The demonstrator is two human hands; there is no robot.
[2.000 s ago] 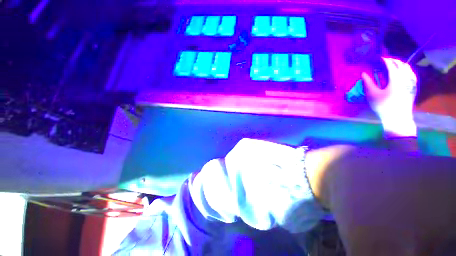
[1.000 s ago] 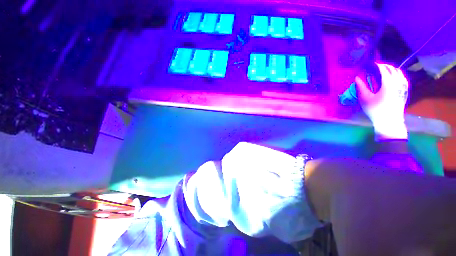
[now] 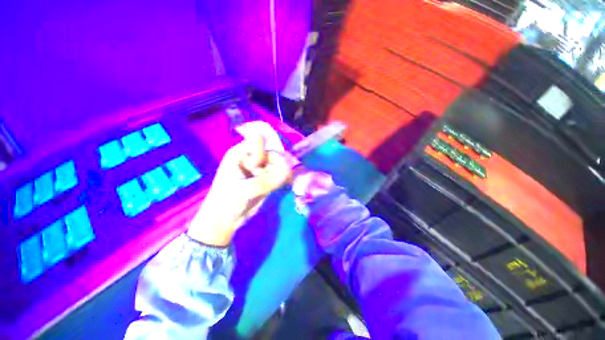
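My left hand (image 3: 242, 182) is bare, with fingers curled and bunched, at the right end of the glowing bed. My right hand (image 3: 265, 138) shows as a white glowing shape just behind and against it, mostly hidden. I cannot tell whether either holds anything. Several cyan circuit board blocks lie in a dark carrier to the left; one block (image 3: 158, 184) is closest to my hands. Neither hand touches the boards.
The pink bed's pale front rail (image 3: 99, 282) runs diagonally, with a teal mat (image 3: 282, 265) before it. Red-orange slatted surfaces (image 3: 411, 50) are at upper right. Black bins (image 3: 458, 219) stand right, with green boards (image 3: 464, 149) on orange-red. A thin cable (image 3: 274, 63) hangs at the booth's side.
The view has swung right, so the carrier is now at lower left. My left hand has come into clear view beside my right hand, which has left its spot by the teal pot.
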